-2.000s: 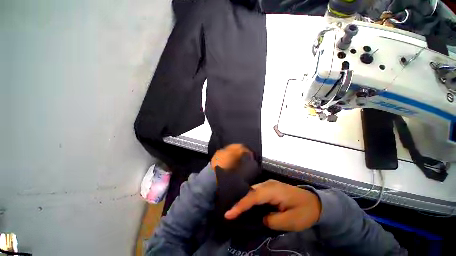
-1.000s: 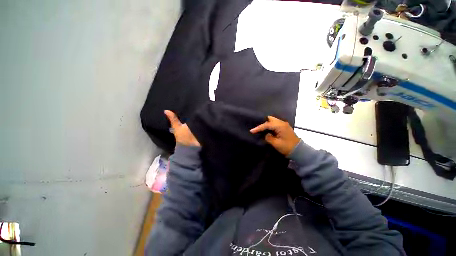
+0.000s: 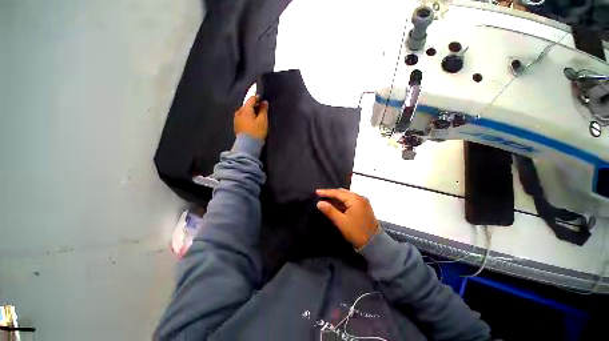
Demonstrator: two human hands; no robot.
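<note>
A black cut panel [image 3: 304, 143] lies on the white machine table left of the needle, its shaped end pointing away from me and its near part hanging into my lap. My left hand [image 3: 252, 118] pinches the panel's left edge near its far corner. My right hand [image 3: 348, 214] is at the panel's right side near the table's front edge, thumb and forefinger close together on the cloth; whether they grip it I cannot tell. The presser foot and needle area [image 3: 405, 141] is right of the panel, with no cloth under it.
Large black garment pieces [image 3: 193, 113] drape over the table's left side. The sewing machine head [image 3: 481, 73] stands at right. A smartphone [image 3: 489, 183] with a white cable and a dark strap [image 3: 544, 206] lie right of the needle. A blue crate [image 3: 521, 300] is below, a plastic packet [image 3: 183, 233] by the wall.
The panel, earlier folded and lifted, now lies flatter on the table. My left hand has moved away from me to its far left edge. My right hand has moved nearer the front edge.
</note>
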